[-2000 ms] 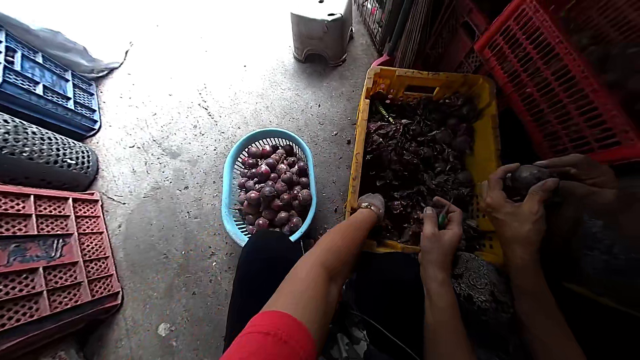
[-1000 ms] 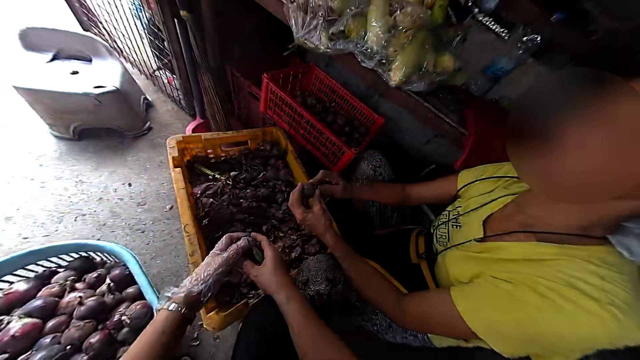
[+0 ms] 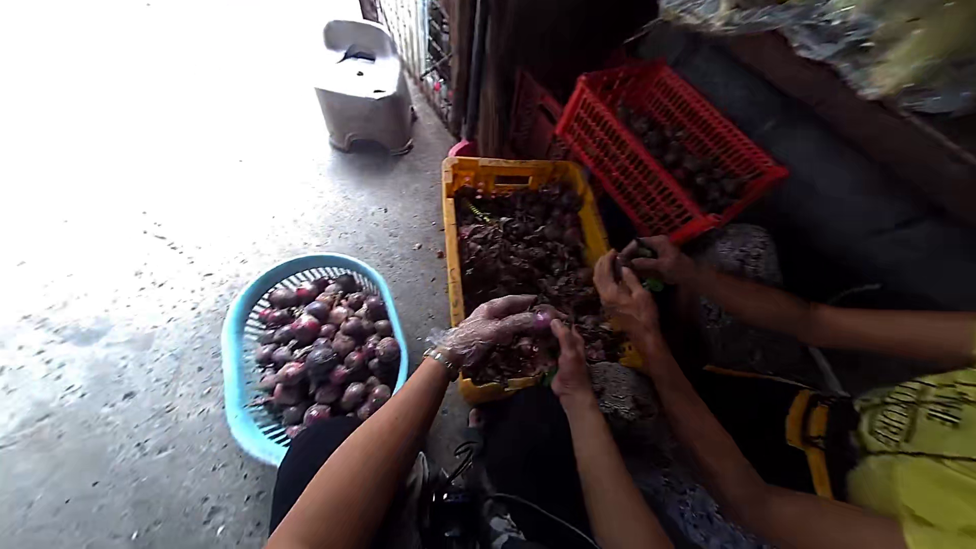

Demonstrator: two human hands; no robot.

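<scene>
My left hand (image 3: 496, 328), in a clear plastic glove with a watch at the wrist, holds a purple onion (image 3: 544, 319) over the near end of a yellow plastic crate (image 3: 451, 282). Bare, my right hand (image 3: 568, 358) is close beside the onion, fingers curled around a small tool with a green part (image 3: 549, 375), mostly hidden. Dark onions and loose dry skins (image 3: 518, 252) fill much of the crate. To the left, a light blue plastic basket (image 3: 232, 366) holds many red onions (image 3: 328, 351).
A co-worker's hands (image 3: 633, 286) work at the crate's right edge with a dark item and something green. Behind them stands a red plastic crate (image 3: 648, 164) with dark round produce. A pale plastic stool (image 3: 366, 99) is on the concrete floor beyond the basket.
The view has swung widely between frames. A purple onion now shows in my gloved left hand, its fingers extended; one second ago both my hands were close together over the yellow crate.
</scene>
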